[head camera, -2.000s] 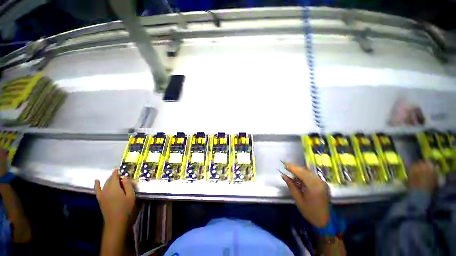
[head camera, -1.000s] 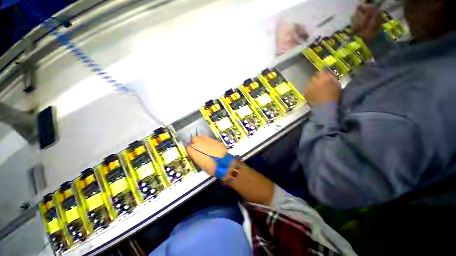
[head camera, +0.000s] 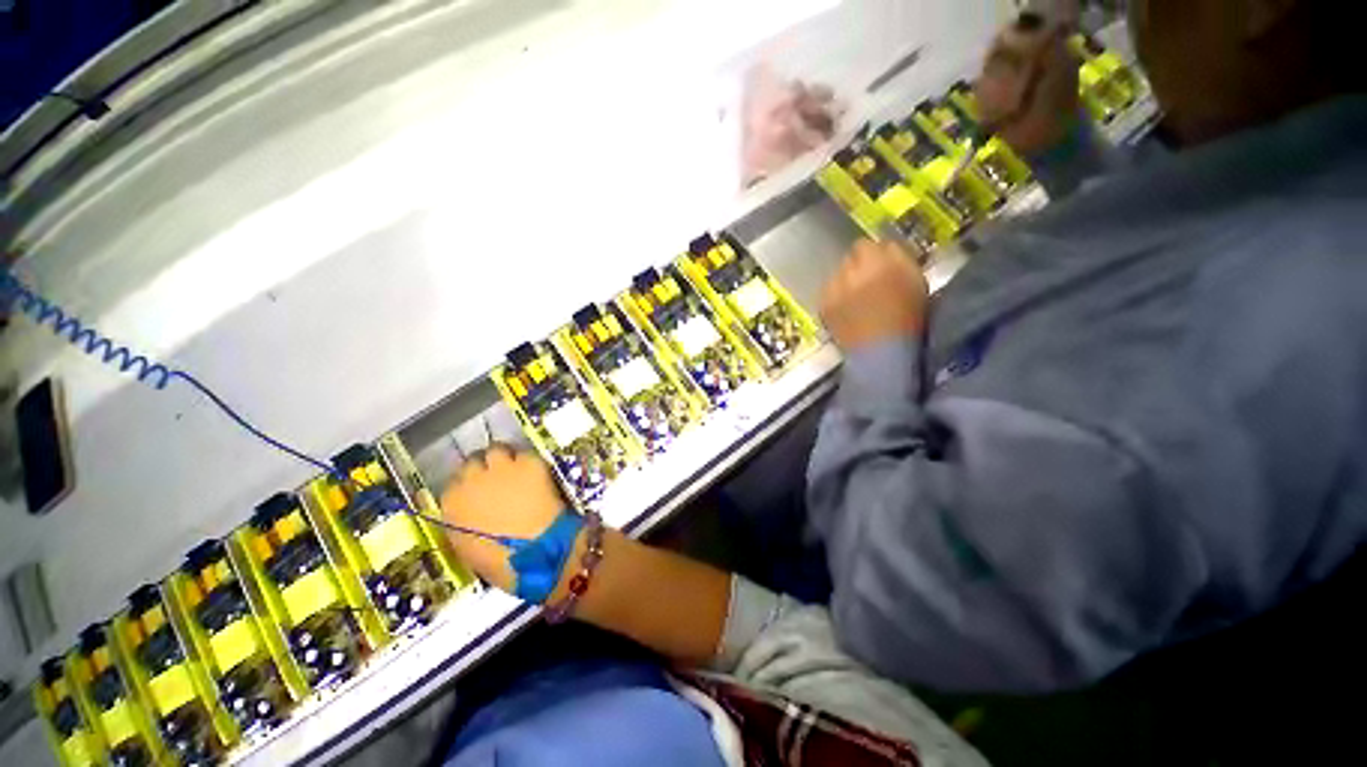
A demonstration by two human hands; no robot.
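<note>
My right hand [head camera: 502, 517] is at the bench edge, in the gap between two groups of circuit boards, with two thin tweezer tips [head camera: 474, 438] showing beyond its fingers. It wears a blue wrist strap [head camera: 546, 558] and a beaded bracelet [head camera: 580, 571]. The left group of yellow-edged boards [head camera: 311, 590] runs to the lower left. The other group [head camera: 636, 376] lies to the right of the hand. No board is seen in my grip. My left hand is out of the picture.
A blue coiled cord [head camera: 93, 342] runs across the bench and over a board to the strap. A phone-like dark object [head camera: 44, 444] lies far left. A person in a grey sleeve [head camera: 1020, 450] works close on the right, at more boards [head camera: 900, 202]. A blurred pinkish item [head camera: 787, 126] lies beyond.
The view has swung to the right, and my left hand has left the picture. My right hand stays in the gap between the board groups. The neighbour's arms now show large.
</note>
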